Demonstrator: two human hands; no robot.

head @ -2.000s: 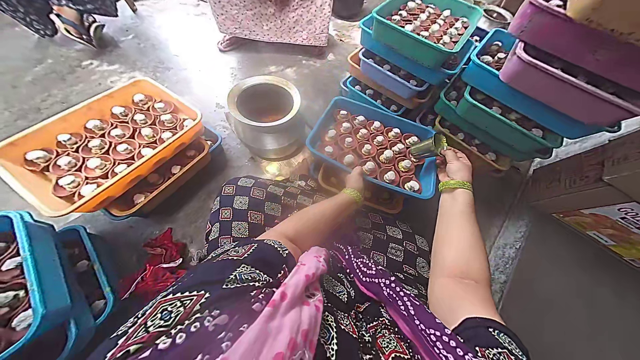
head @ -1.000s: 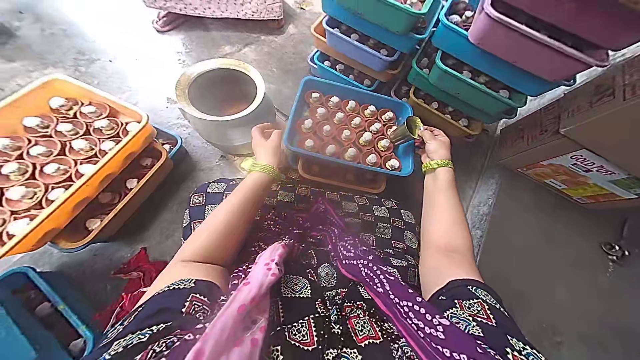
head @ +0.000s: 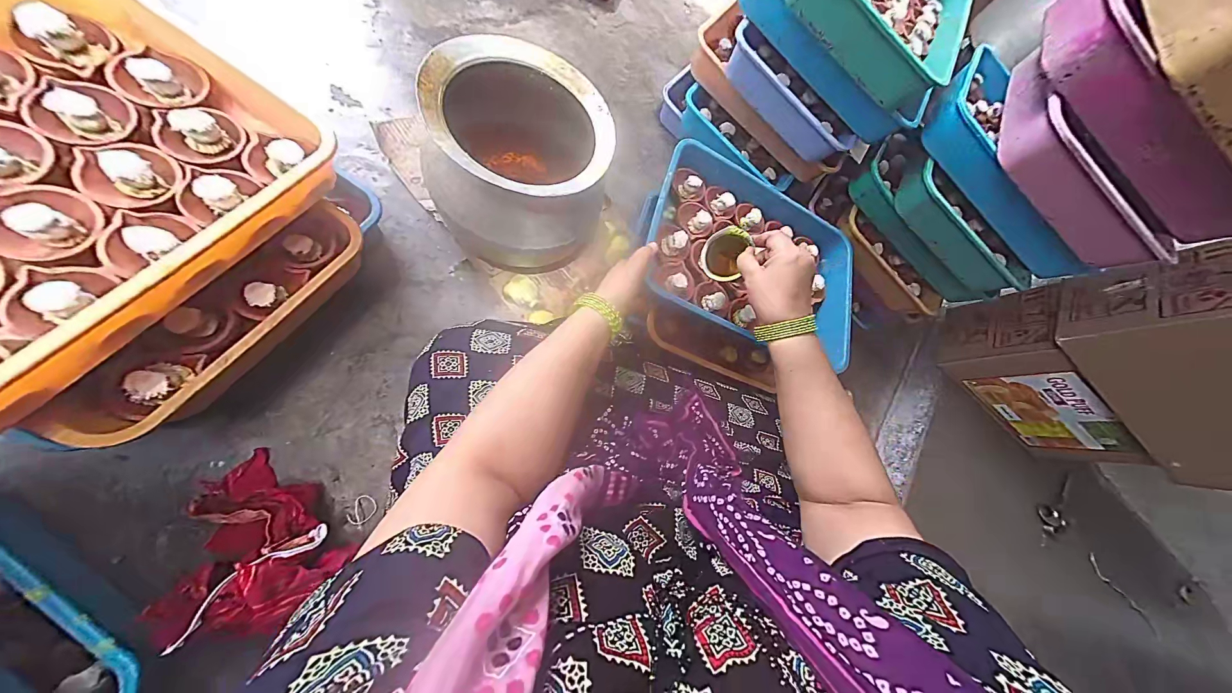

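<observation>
My right hand (head: 778,274) grips a small metal cup (head: 726,253) with yellowish liquid in it, held over a blue plastic tray (head: 835,318). In that tray stand rows of small clay cups (head: 701,220) with white-tipped cotton wicks. At the tray's left edge, the fingers of my left hand (head: 630,274) touch the rim; whether they grip it cannot be told. Under the blue tray an orange tray (head: 707,358) shows. A wide-mouthed metal pot (head: 520,207), with dark liquid and an orange patch inside, is on the floor beyond my left hand.
Stacked orange trays (head: 289,226) of wicked clay cups are at left. Blue, green and purple trays (head: 1059,164) rise in stacks at the right, near cardboard boxes (head: 1145,361). A red cloth (head: 258,539) lies on the floor; a blue tray (head: 67,606) is at lower left.
My right hand has moved the metal cup from the tray's right edge in over the clay cups. My left hand stays by the tray's left side. The view has shifted.
</observation>
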